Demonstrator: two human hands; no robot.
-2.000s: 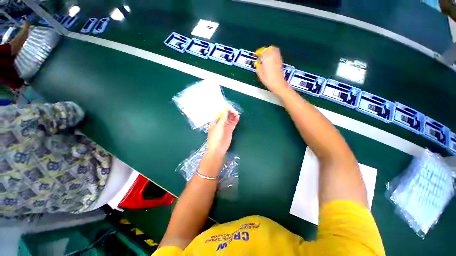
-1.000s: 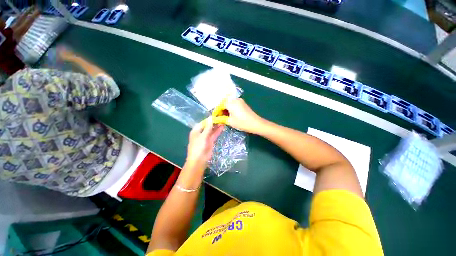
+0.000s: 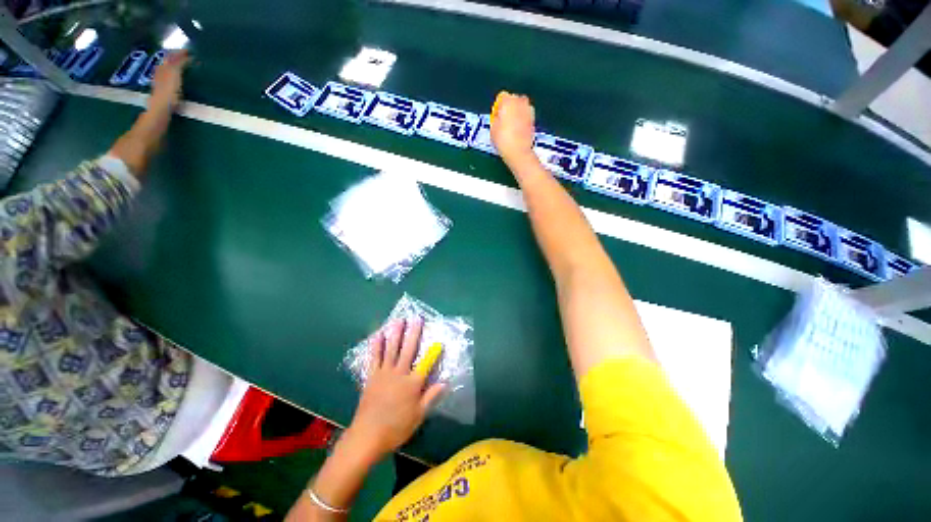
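My left hand lies flat with its fingers apart on the crumpled clear film near the bench's front edge; a yellow cot covers one fingertip. My right hand is over the row of flat blue-white panels beyond the white line, partly covering one panel. Its fingers are bent and yellow shows at the fingertips; whether it holds a small piece cannot be seen. The whitish stack of sheets in a clear bag lies between the film and the white line.
A white paper sheet lies partly under my right arm. A larger packed clear bag lies at the right by a metal post. Another worker stands at the left, one arm stretched to the panels there. A red stool is below the bench edge.
My right hand has moved from beside my left hand out to the panel row. My left hand has come down flat onto the film. The strip of clear film no longer shows. The other worker's arm reaches further.
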